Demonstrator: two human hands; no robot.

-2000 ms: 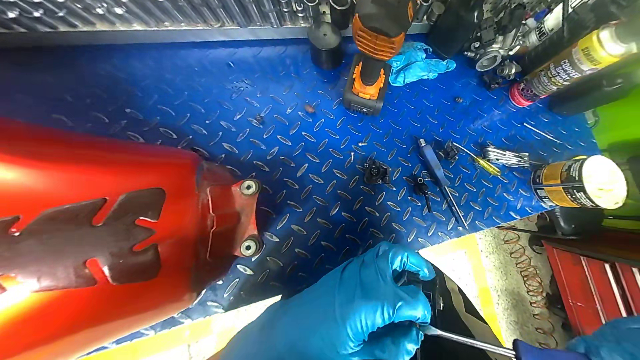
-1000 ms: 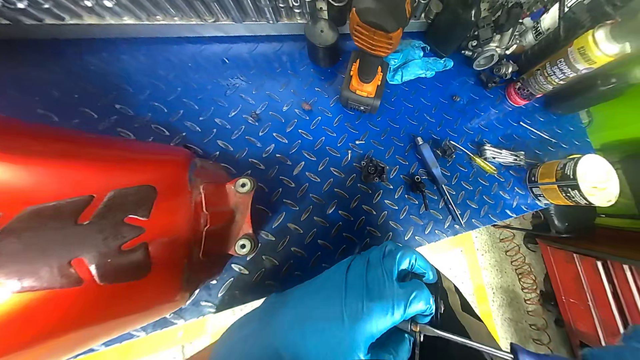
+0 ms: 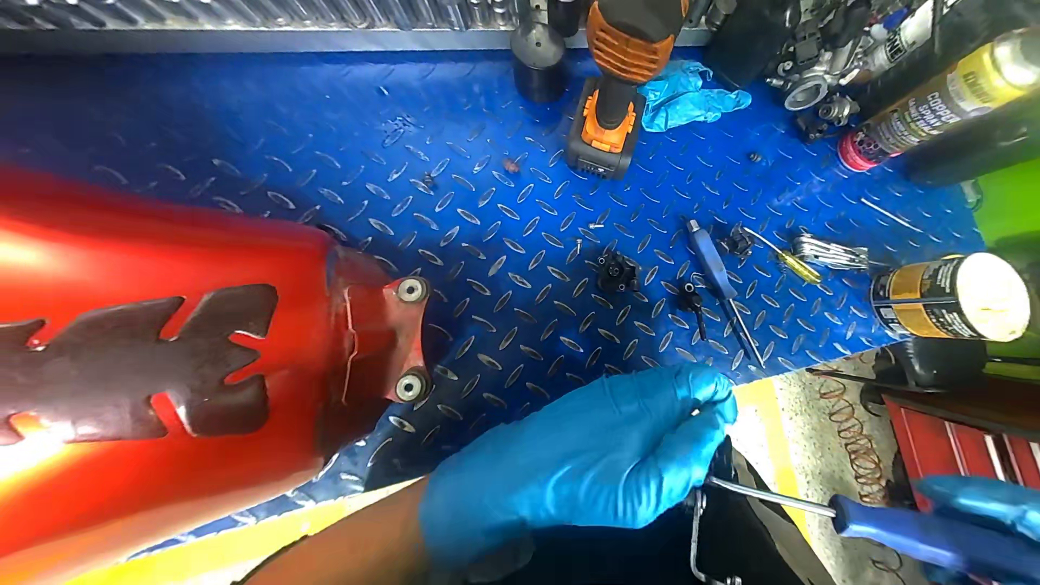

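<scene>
My left hand (image 3: 593,455), in a blue glove, is closed around a small dark part at the bench's front edge; the glove hides most of it. From the lower right, my right hand (image 3: 987,508), also gloved and cut off by the frame, holds a screwdriver (image 3: 902,532) by its blue handle. The screwdriver's metal shaft points left, its tip end beside my left fingers and the dark part. A thin bent metal rod or lever (image 3: 696,540) hangs below my left hand. On the bench lie a black switch-like part (image 3: 617,271) and a second blue screwdriver (image 3: 715,264).
A red fuel tank (image 3: 301,325) fills the left of the blue diamond-plate bench. An orange and black cordless tool (image 3: 613,97) stands at the back beside a crumpled blue glove (image 3: 691,97). A spray can (image 3: 942,97) and a round tin (image 3: 951,296) stand at right, near small tools.
My right hand, with the screwdriver, shows more at the lower right than one second ago. A bent metal rod now shows below my left hand. My left hand keeps its hold near the bench edge.
</scene>
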